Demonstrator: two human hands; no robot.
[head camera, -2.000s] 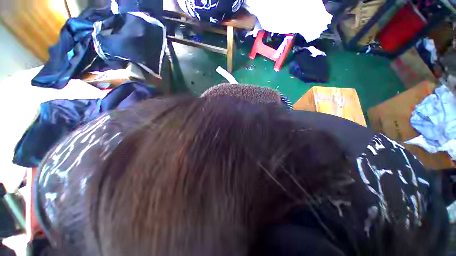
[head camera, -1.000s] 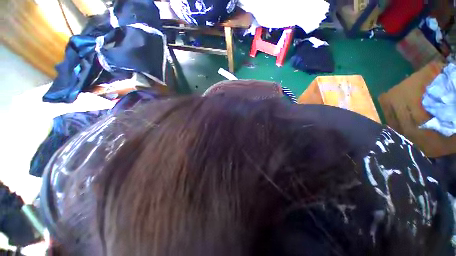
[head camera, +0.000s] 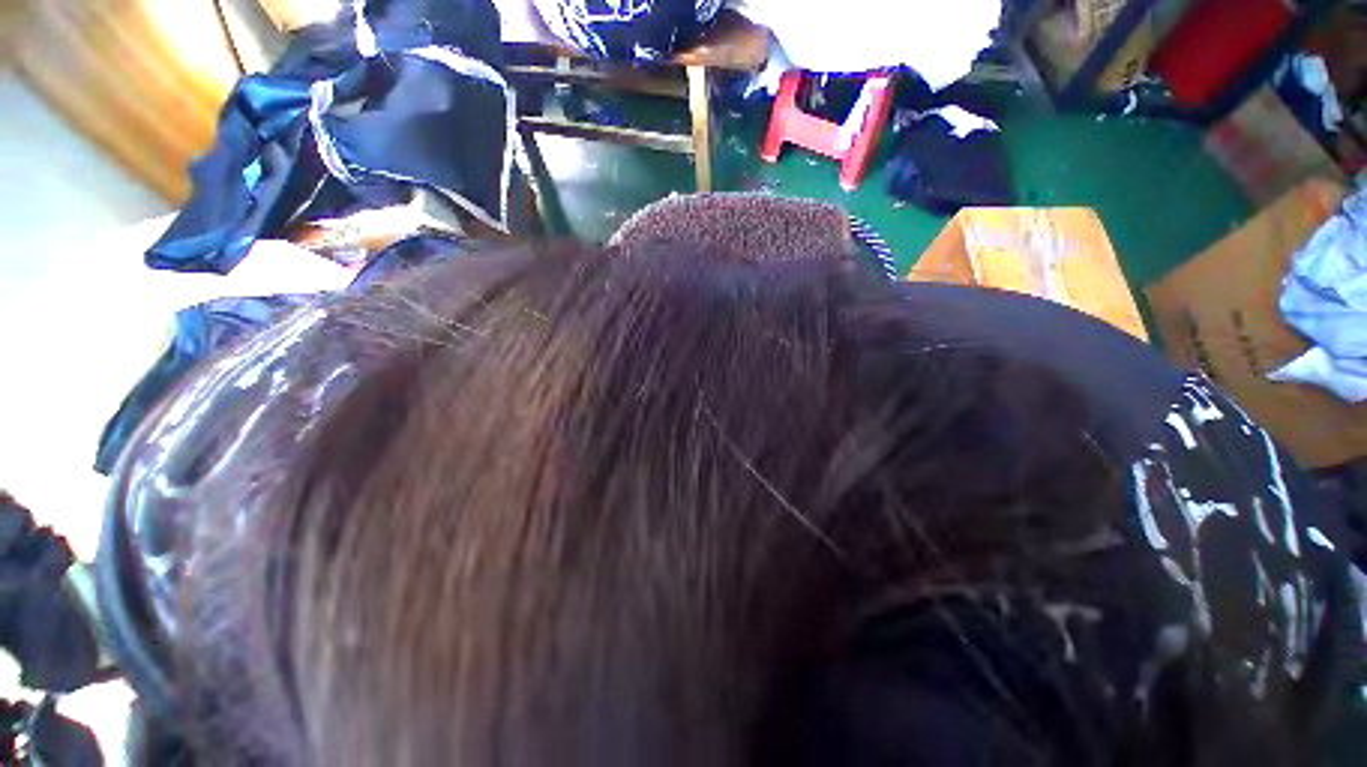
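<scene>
Neither of my hands is in the picture; my brown hair and my black top with white print fill the middle and bottom. No held thing shows. A heap of dark navy garment pieces with white trim lines lies at the upper left. More dark blue cloth lies below it on a bright white surface, partly hidden by my shoulder. A brown padded seat with a striped edge shows just beyond my hair.
A yellow-tan box or stool stands right of the seat. A carton bears light blue cloth. A red stool, a dark cloth bundle, white cloth, a wooden bench and part of a person are behind.
The view has shifted a little. The seat, box and stool sit slightly higher in the picture than a second ago. The white strip on the floor no longer shows.
</scene>
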